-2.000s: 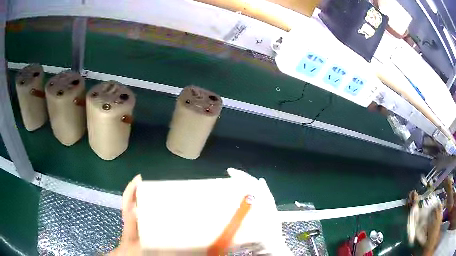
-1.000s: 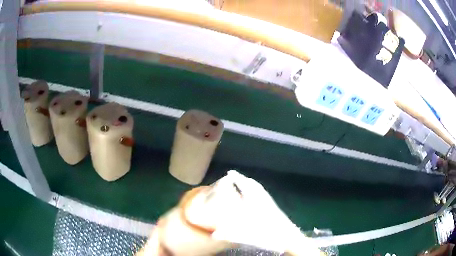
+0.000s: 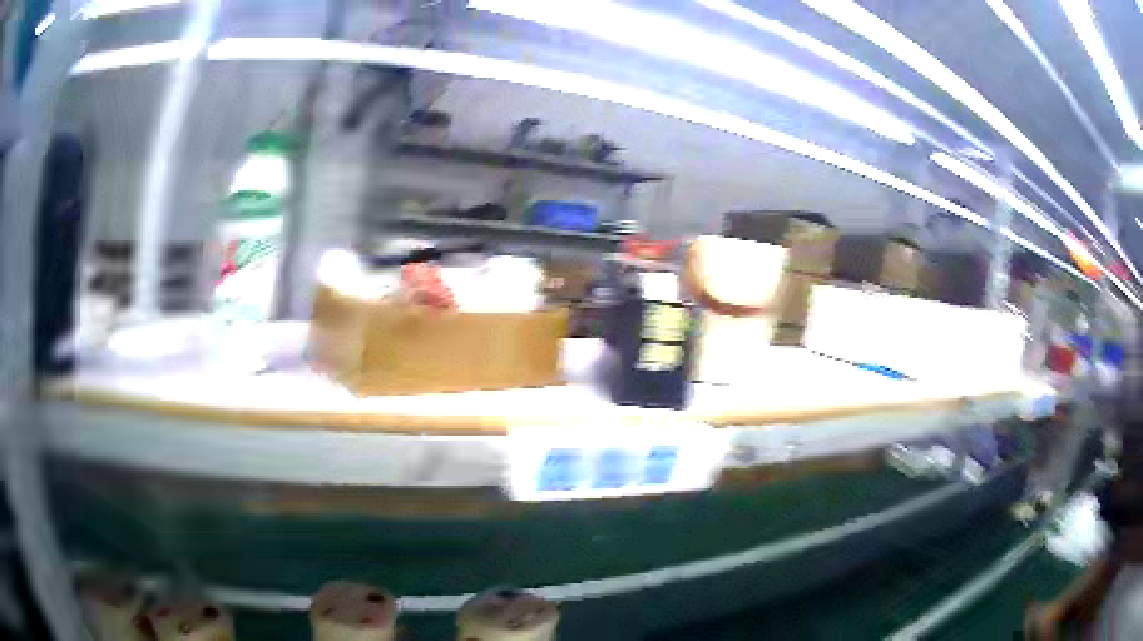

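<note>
The frame is blurred, and neither my left hand nor my right hand is in view. The tops of several beige appliance housings show at the bottom edge, cut off by it: one left of centre (image 3: 354, 610), one near the centre (image 3: 506, 617) and others at the far left (image 3: 191, 620). Dark round spots show on their top panels. They stand on the green belt (image 3: 752, 557) under the white shelf.
On the raised shelf (image 3: 439, 411) are an open brown carton (image 3: 458, 349), a green-and-white bottle (image 3: 255, 244) and a black bag (image 3: 652, 357). A power strip (image 3: 610, 465) is on its front. Part of another person (image 3: 1103, 607) shows at the lower right.
The view has swung upward, so the housings now sit at the bottom edge. My hands and the pale thing they held have left the picture.
</note>
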